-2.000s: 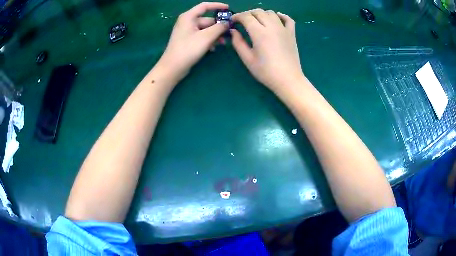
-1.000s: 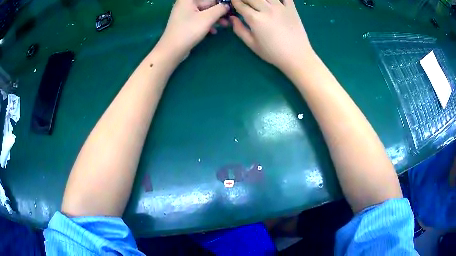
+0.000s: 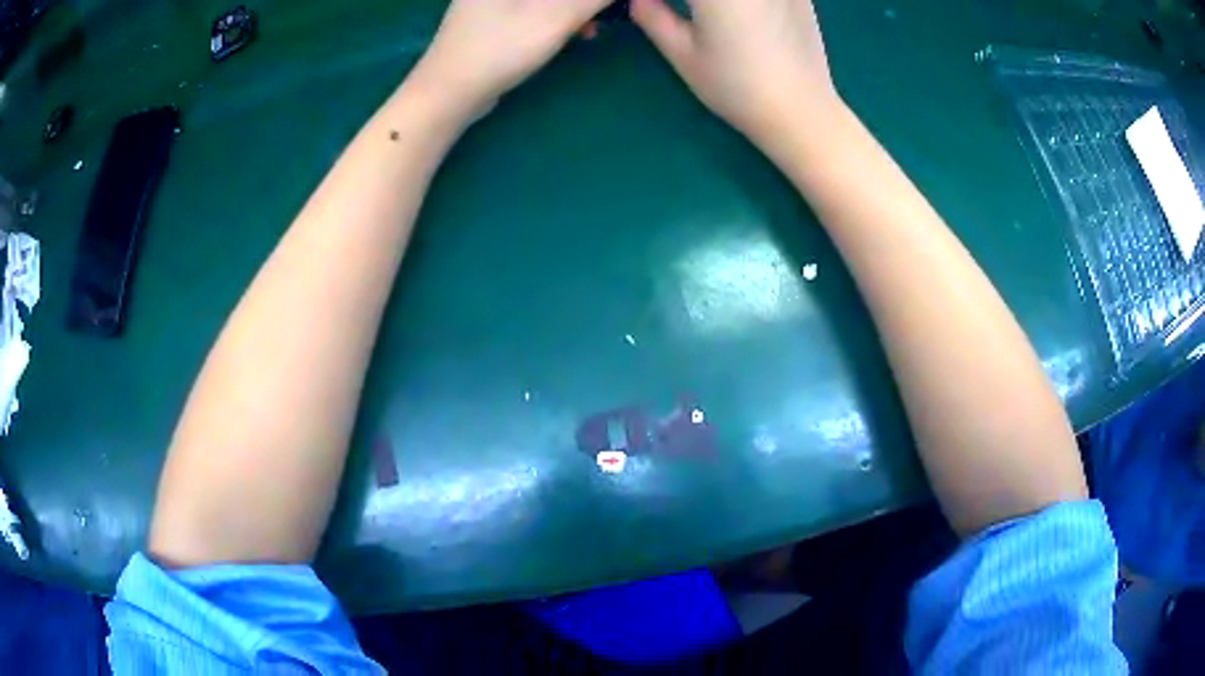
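My left hand (image 3: 509,46) and my right hand (image 3: 747,53) meet at the top edge of the picture, which cuts off most of their fingers. A dark bit of a small black unit (image 3: 615,12) shows between the fingertips; the rest is hidden or out of the picture. Both hands close in on it from either side. Another small black unit (image 3: 231,33) with pale marks lies on the dark green bench (image 3: 529,291) at the upper left. A smaller black piece (image 3: 57,124) lies further left.
A black smartphone (image 3: 123,218) lies at the left, with crumpled white tissue (image 3: 16,317) beyond it. A clear plastic tray (image 3: 1103,225) with a white paper (image 3: 1168,178) is at the right. A red-and-white sticker (image 3: 611,461) and white scraps lie near the front edge.
The view has tilted down, so the bench things sit lower-cropped and the hands have slid up to the top edge. The unit between them, clearer before, is now nearly out of the picture.
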